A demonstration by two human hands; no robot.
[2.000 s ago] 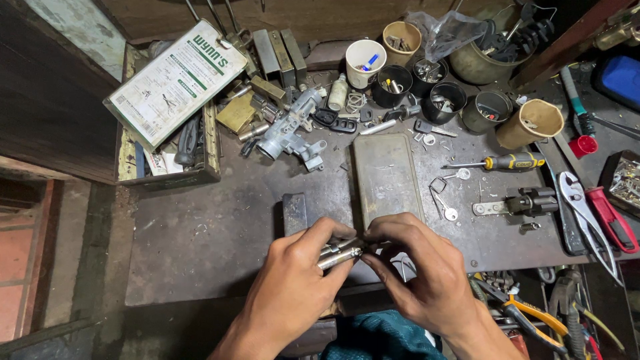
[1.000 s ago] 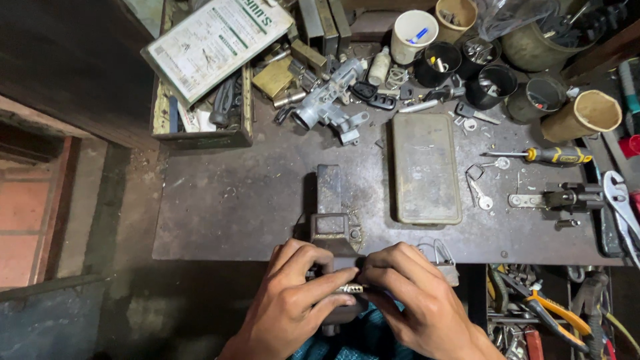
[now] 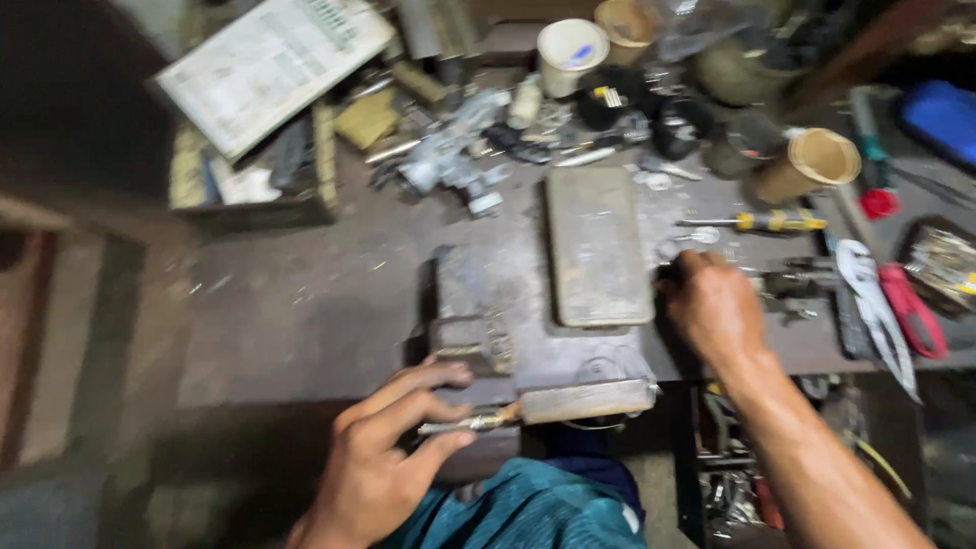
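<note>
Between the thumb and fingers of my left hand (image 3: pixel 396 442) is a small metal cylinder, perhaps a lock cylinder (image 3: pixel 469 423). It lies over the front of a bench vise (image 3: pixel 469 320). My right hand (image 3: pixel 713 305) is on the bench, right of a closed grey box (image 3: pixel 598 248), near some keys (image 3: pixel 698 235); its fingertips are hidden and blurred, so whether it grips anything does not show. A pale bar-shaped piece (image 3: pixel 587 402) lies at the bench's front edge, beside the vise.
A yellow-black screwdriver (image 3: pixel 770 222), locking pliers (image 3: pixel 877 305) and paper cups (image 3: pixel 820 160) stand or lie at the right. Metal lock housings (image 3: pixel 450 156) lie behind the vise. A tin (image 3: pixel 274 69) rests on an open box at the back left. An open tool drawer (image 3: pixel 732 488) is below.
My right hand has left the metal cylinder and moved right and forward onto the bench beside the grey box. My left hand still holds the cylinder, now alone.
</note>
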